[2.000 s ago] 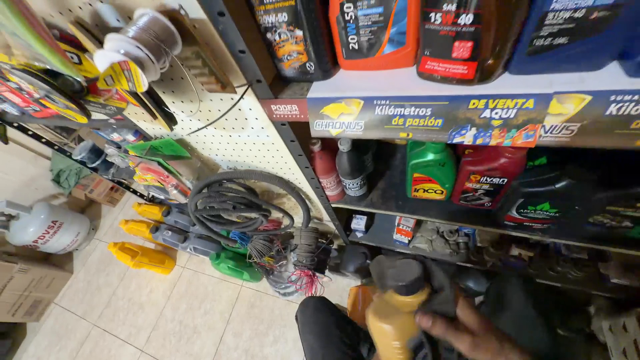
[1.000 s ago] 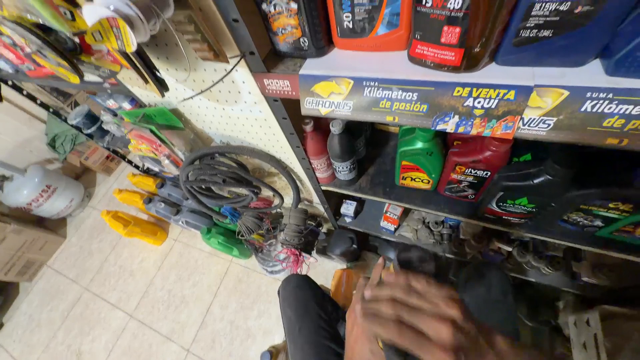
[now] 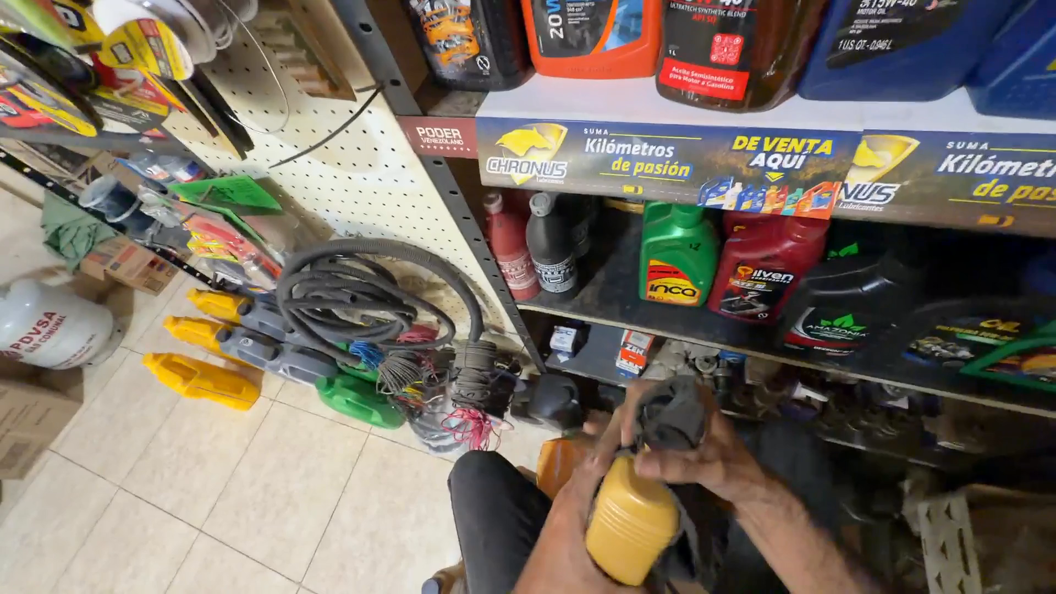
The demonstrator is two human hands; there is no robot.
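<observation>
Low in the head view, my left hand is closed around a yellow plastic bottle, which is tilted. My right hand is at the bottle's top end, gripping a dark grey cloth that covers that end. More of the dark cloth hangs along the bottle's right side. The bottle's cap is hidden under the cloth and fingers. An orange container, partly hidden, is just left of the hands, beside my dark-trousered knee.
Shelves ahead hold motor oil bottles, among them a green bottle and a red one. Metal parts and small boxes lie on the lower shelf. Coiled black hose, yellow bottles and a white gas cylinder are at the left.
Two seconds ago the bottle's dark cap showed; now cloth and fingers cover that end. The left hand has come into view around the bottle, and the right hand has moved to its top.
</observation>
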